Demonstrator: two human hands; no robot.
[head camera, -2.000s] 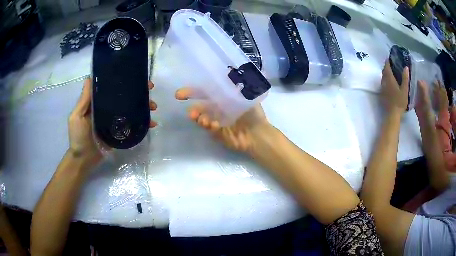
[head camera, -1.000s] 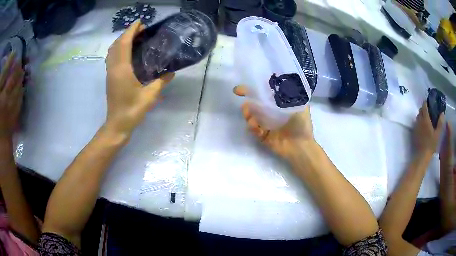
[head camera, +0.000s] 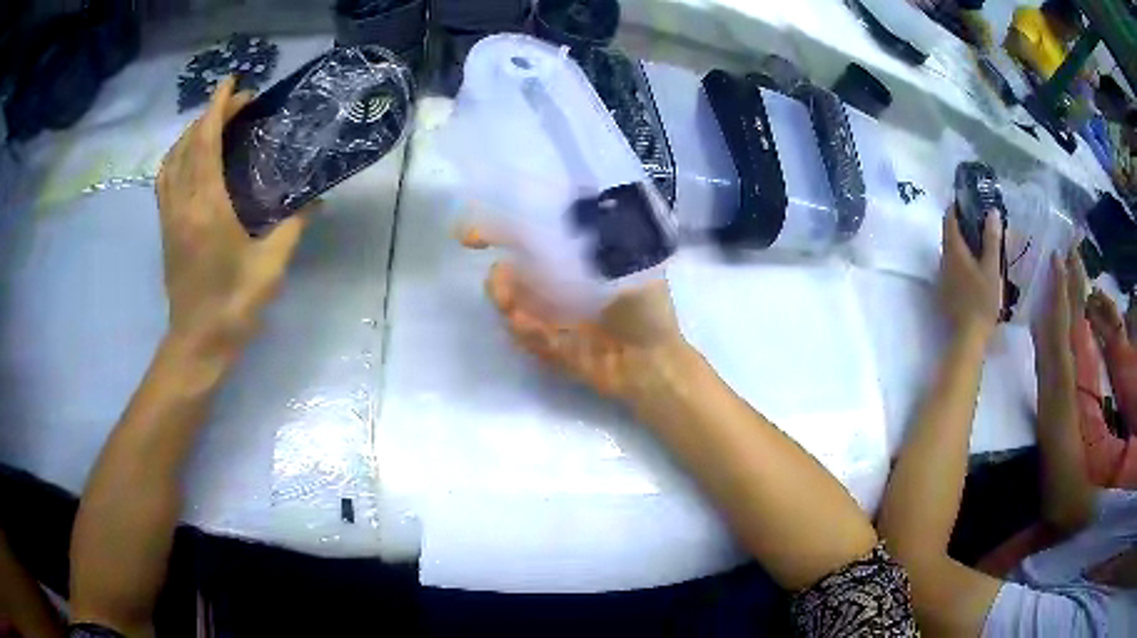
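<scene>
My left hand (head camera: 212, 237) holds a black oval cover (head camera: 327, 131) at its lower left end. The cover is tilted, and crinkled clear film shines on its face. A ringed round detail shows near its upper right end. My right hand (head camera: 586, 330) holds a frosted translucent tank body (head camera: 530, 150) from below, its open side facing me. A black square fan (head camera: 623, 232) sits at the lower end inside the body. The body and fan are blurred. The cover and the body are apart, both above the bench.
Frosted units with black ends (head camera: 754, 162) stand at upper right. Black round cups (head camera: 380, 25) line the back. A small black parts pile (head camera: 227, 70) lies upper left. A small black piece (head camera: 348, 510) lies near the front edge. Another person's hand (head camera: 975, 280) holds a black part at right.
Since two seconds ago, my left hand has turned the black cover from upright, without visible film, to tilted with its filmed face showing. My right hand still holds the body.
</scene>
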